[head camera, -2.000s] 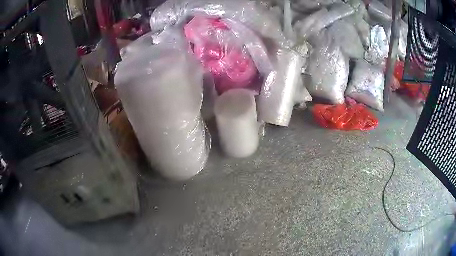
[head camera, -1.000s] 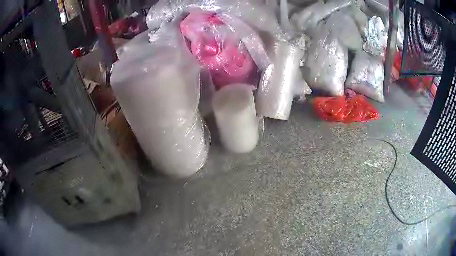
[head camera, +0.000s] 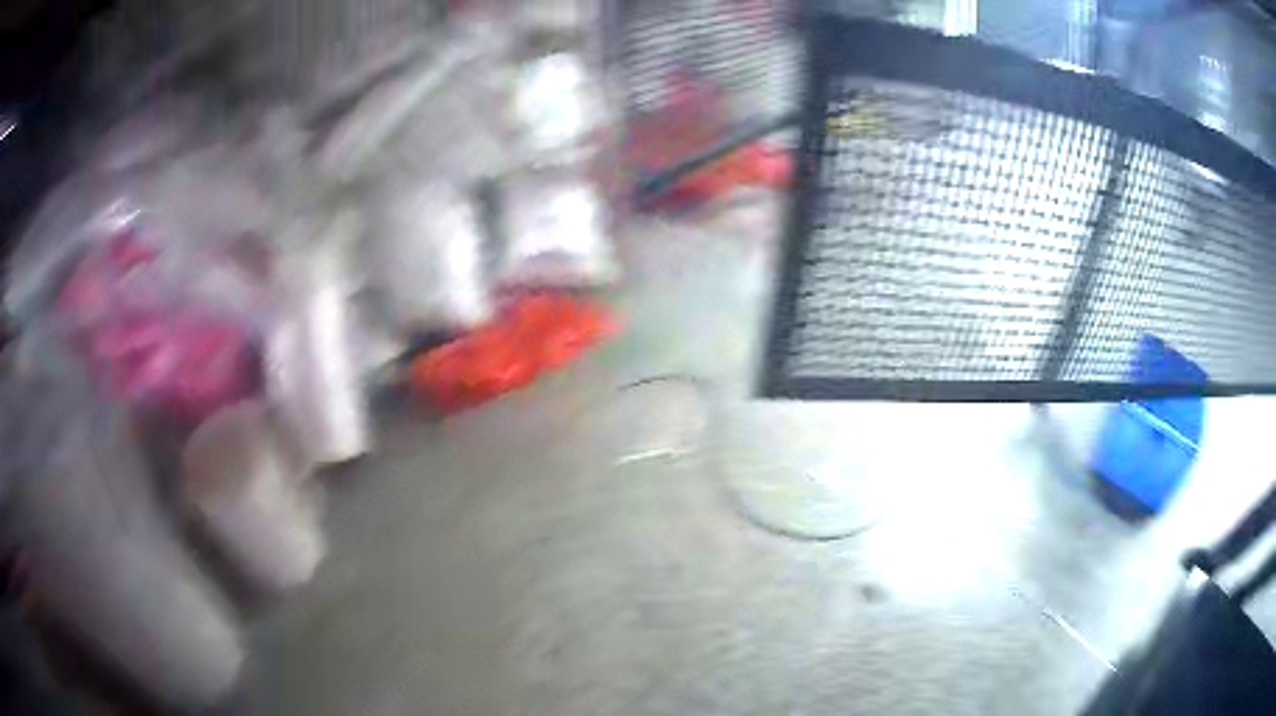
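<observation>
A large black perforated screen panel (head camera: 952, 238) stands upright or hangs at the upper right. It has a solid dark border and a dark centre bar, and bright light shows through its slots. Its lower edge is above the floor in view. A dark flat shape (head camera: 1203, 650), too blurred to name surely, lies at the lower right corner. Neither of my hands is in the picture. The frame is strongly motion-blurred.
Whitish wrapped rolls (head camera: 252, 504) and sacks (head camera: 420, 252) stand at the left around a pink bundle (head camera: 168, 343). A red-orange plastic bag (head camera: 515, 347) lies on the grey floor. A blue crate (head camera: 1154, 434) is at the right. A thin cable (head camera: 805, 534) curves on the floor.
The view has swung right. The rolls, sacks and red-orange bag have shifted left in the picture. Much more of the panel shows, and the blue crate and dark corner shape have come into view.
</observation>
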